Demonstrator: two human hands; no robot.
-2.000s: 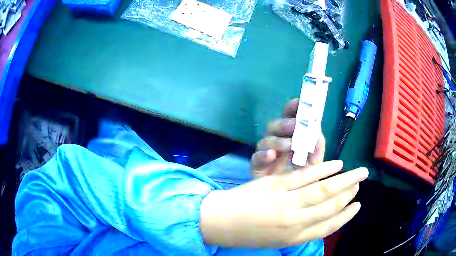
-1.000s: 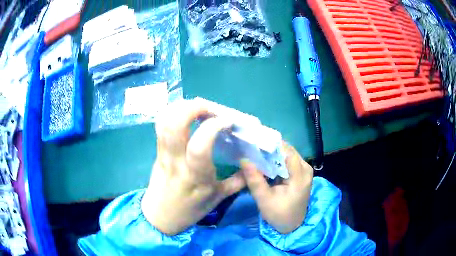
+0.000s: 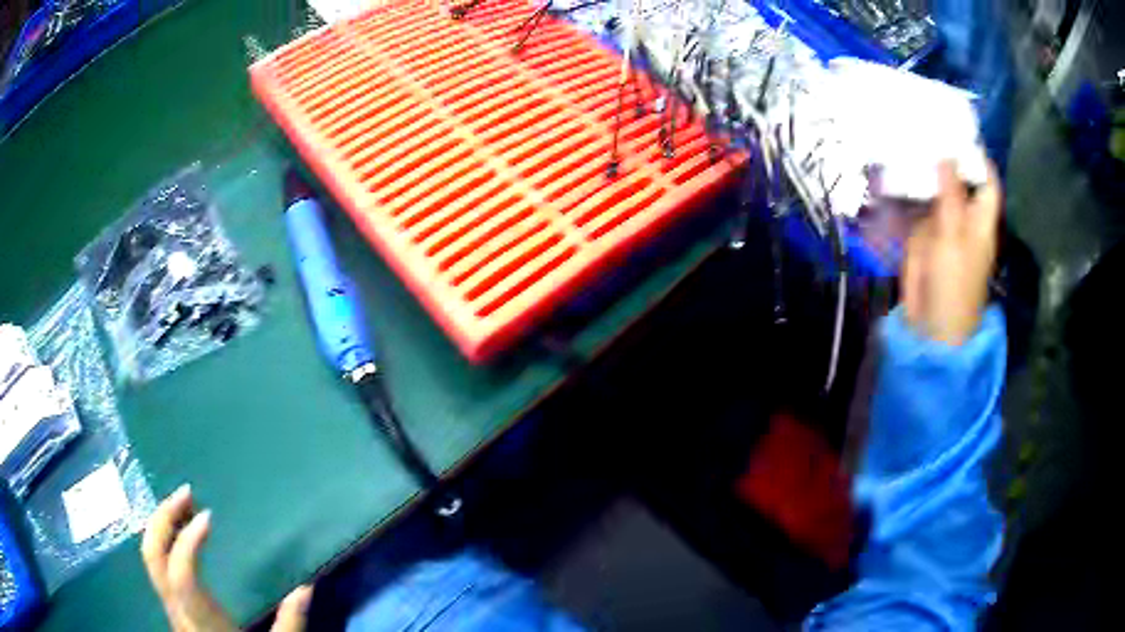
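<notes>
My right hand (image 3: 947, 253) is stretched out at the far right, blurred. Its fingers and thumb are around the near edge of a bright white housing (image 3: 901, 124), over the pile of wired parts. The glare hides the housing's shape and where it meets the white parts around it. My left hand (image 3: 185, 562) is at the bottom left, over the bench's front edge. Its fingers are apart and hold nothing; the palm is partly cut off by the lower rim.
The green bench (image 3: 234, 432) bears a blue electric screwdriver (image 3: 328, 286), a bag of black parts (image 3: 173, 278) and a white plate (image 3: 96, 501) on film. White pieces (image 3: 27, 407) are stacked at left. An orange-red slotted tray (image 3: 494, 161) lies beside the wired parts (image 3: 753, 93).
The view has swung right. My hands have parted: my right hand has moved far right with the white housing, while my left hand has let go and opened at the bottom left.
</notes>
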